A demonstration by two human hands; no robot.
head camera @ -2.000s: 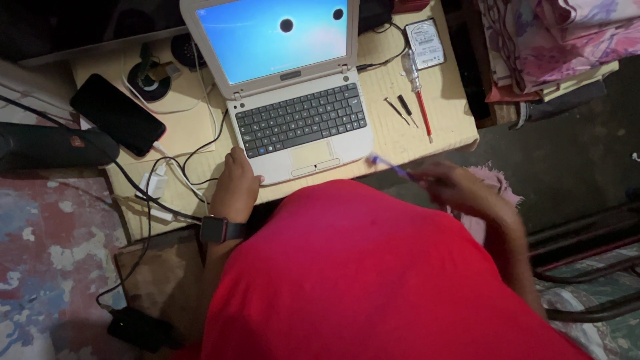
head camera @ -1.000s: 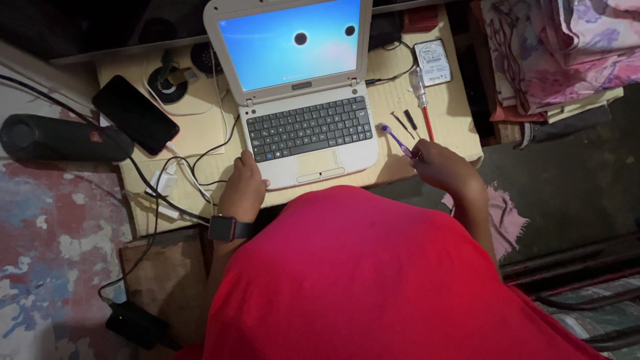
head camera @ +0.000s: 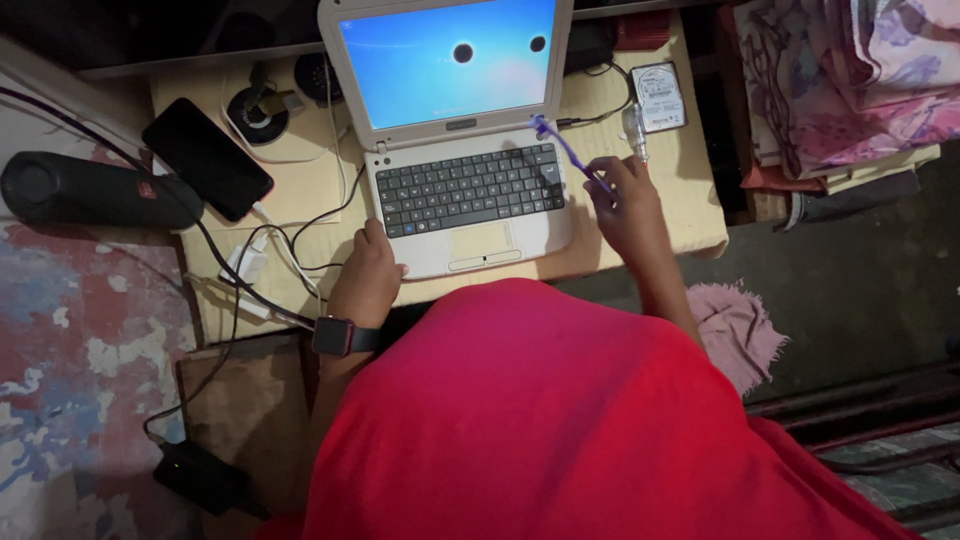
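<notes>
A small white laptop (head camera: 420, 251) stands unfolded on the wooden table, its screen (head camera: 420, 67) lit blue with two dark round spots. My left hand (head camera: 371, 270), with a smartwatch on the wrist, rests at the laptop's front left corner, fingers on its edge. In my right hand (head camera: 630, 202) is a purple toothbrush (head camera: 571, 154), held by the handle; its head is raised near the right hinge, above the keyboard's upper right corner. Beyond that hand, a screwdriver with a clear handle (head camera: 640, 135) lies partly hidden beside a bare hard drive (head camera: 660, 96).
Left of the laptop are a black phone (head camera: 208, 159), a cylindrical speaker (head camera: 97, 191), white chargers (head camera: 247, 262) and tangled cables. A power adapter (head camera: 201, 476) sits lower left. Folded fabrics (head camera: 847, 97) are stacked at the right, and a pink cloth (head camera: 739, 330) lies below the table edge.
My right hand has moved up and forward with the toothbrush, from beside the laptop's front right corner to near its right hinge. My left hand has stayed at the laptop's left corner.
</notes>
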